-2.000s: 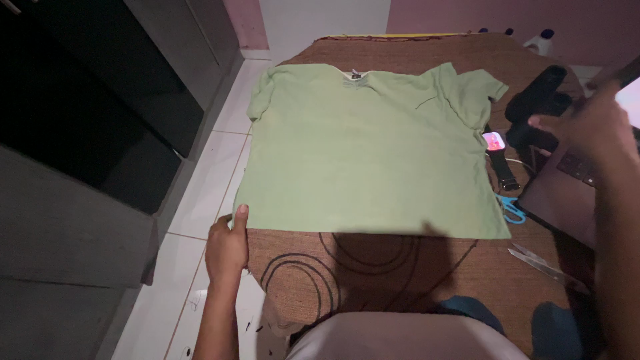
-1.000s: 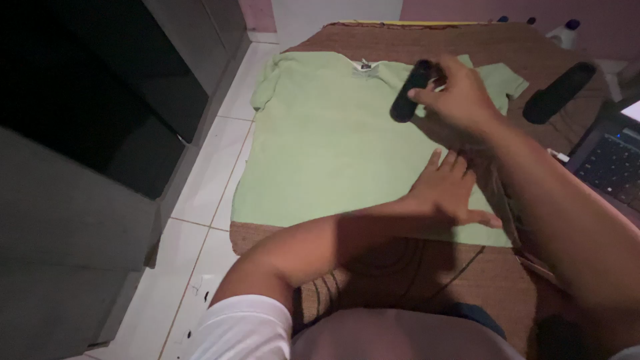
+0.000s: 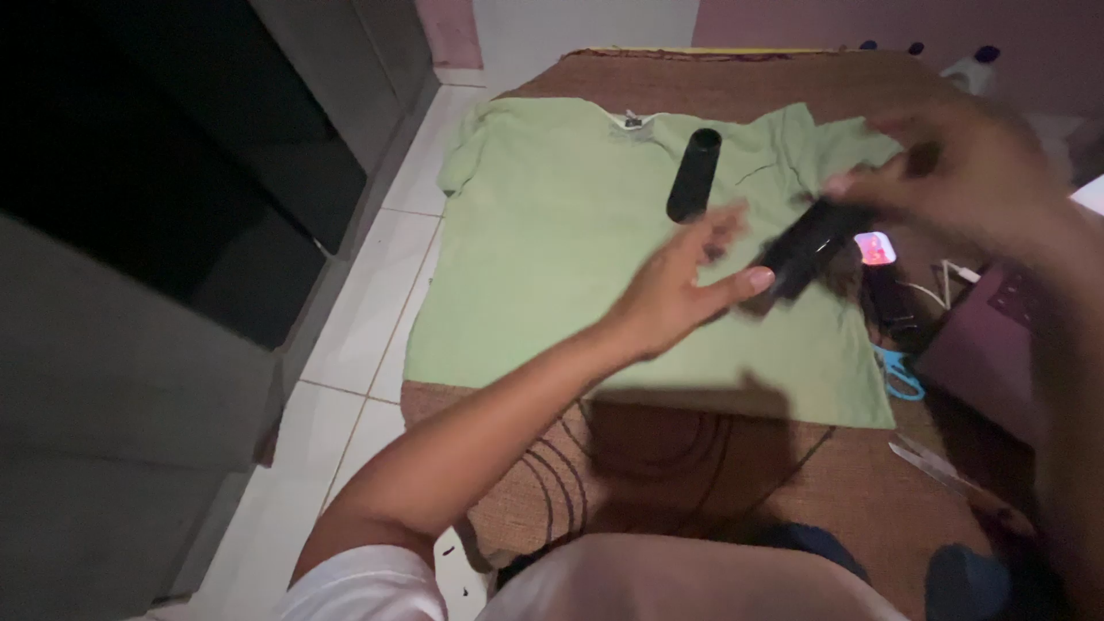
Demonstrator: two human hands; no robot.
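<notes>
A light green T-shirt (image 3: 535, 259) lies spread flat on the brown cloth table cover, neckline at the far side. One black cylindrical object (image 3: 695, 175) rests on the shirt below the neckline. Above the shirt's right part, my right hand (image 3: 940, 168) grips the upper end of a second black cylinder (image 3: 811, 250), blurred by motion. My left hand (image 3: 681, 280) is spread at that cylinder's lower end, its thumb against or very near it; whether it touches cannot be told. The left hand's fingertips reach close to the resting cylinder.
A lit smartwatch (image 3: 875, 248), a white cable (image 3: 947, 285), blue-handled scissors (image 3: 901, 375) and a laptop (image 3: 987, 345) lie right of the shirt. A pointed metal blade (image 3: 931, 466) is near the front right. White bottle (image 3: 970, 76) at the back; dark cabinet (image 3: 129, 345) on the left.
The black cylinder that my right hand held over the shirt one second ago now lies on it. My right hand has moved right and holds another. My left hand has lifted from the shirt's lower right.
</notes>
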